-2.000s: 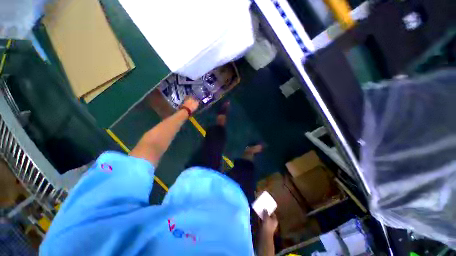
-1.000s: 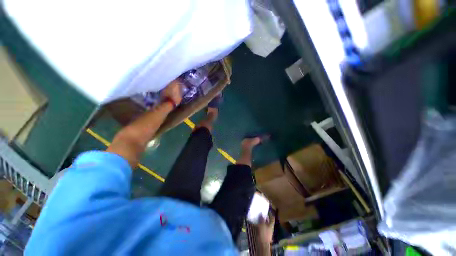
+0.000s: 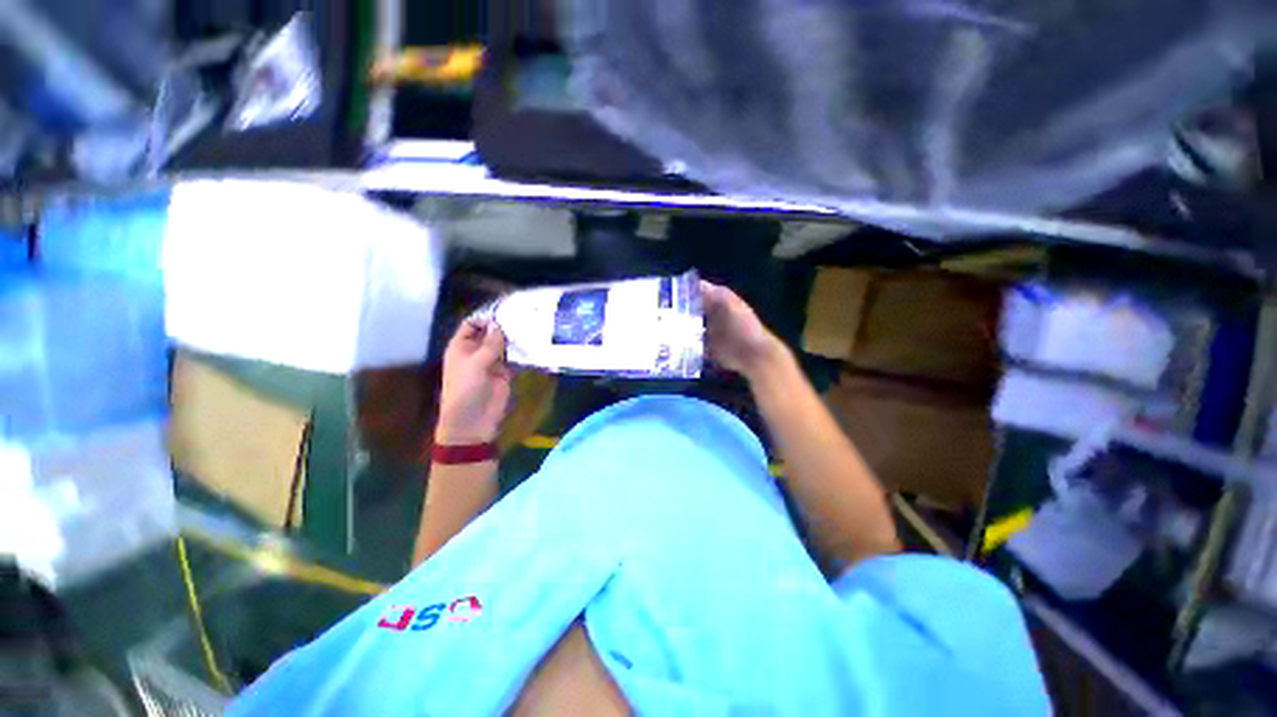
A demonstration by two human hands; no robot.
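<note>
A flat white accessory bag [image 3: 602, 328] with a dark printed picture is held level in front of my chest. My left hand [image 3: 479, 367], with a red band at the wrist, grips its left end. My right hand [image 3: 731, 331] holds its right end; part of the fingers is hidden behind the bag. The bag's surface looks shiny, and its contents cannot be told.
A cloudy protective bag [image 3: 896, 98] hangs over the metal-edged line ahead. A white foam sheet [image 3: 280, 273] stands at left, above brown cardboard sheets [image 3: 238, 437]. Open brown cartons [image 3: 910, 406] sit below the line at right, beside a parts tray with clear bags [image 3: 1085, 336].
My left hand has come up from the accessory carton. Both hands are now together on the printed bag. The view has turned to face the line.
</note>
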